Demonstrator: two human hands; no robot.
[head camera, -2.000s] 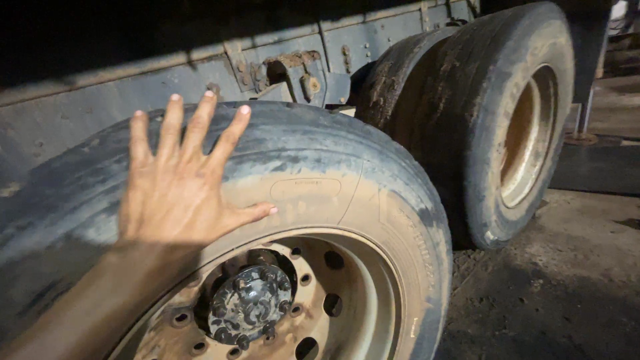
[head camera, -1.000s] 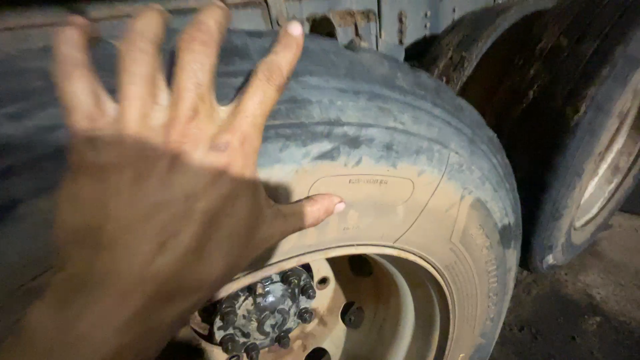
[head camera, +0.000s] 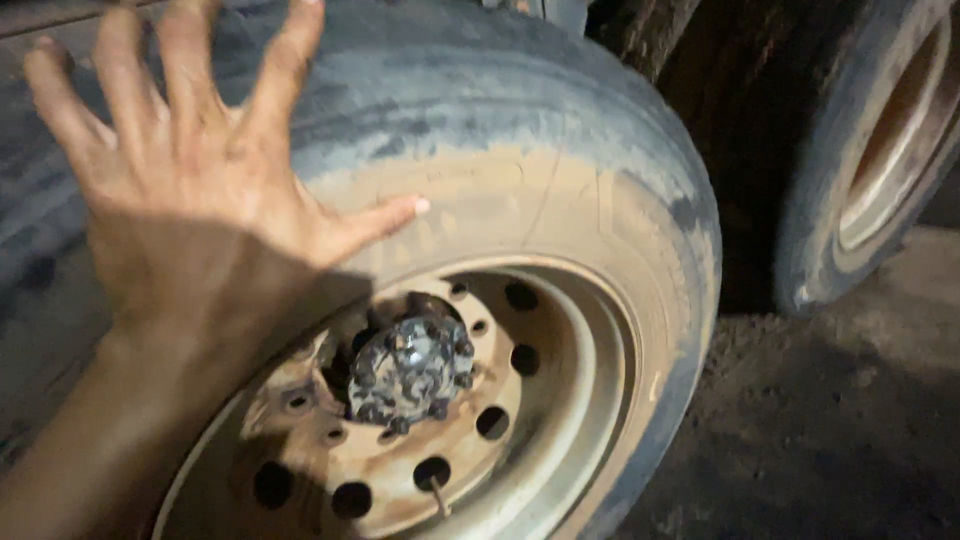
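Observation:
My left hand (head camera: 202, 165) is spread with its back to me and holds nothing. It is in front of the upper left of a large, dusty truck tire (head camera: 487, 180); whether the palm touches the rubber cannot be told. The thumb points right across the tan, dirt-coated sidewall. Below it lies the pale, rust-stained steel wheel rim (head camera: 585, 352), with round holes in its disc. A dark, greasy wheel hub (head camera: 412, 367) sticks out at the centre, ringed by studs or bolts. My forearm covers part of the wheel's left side. My right hand is not in view.
A second truck wheel (head camera: 810, 217) stands upright at the upper right, with a dark gap between it and the near tire. Dark, dirty ground (head camera: 795, 435) runs along the right. A valve stem (head camera: 440, 496) shows at a lower hole of the near rim.
The view has come closer and now shows more of the rim and hub. My left hand stays spread before the tire throughout, with nothing taken hold of.

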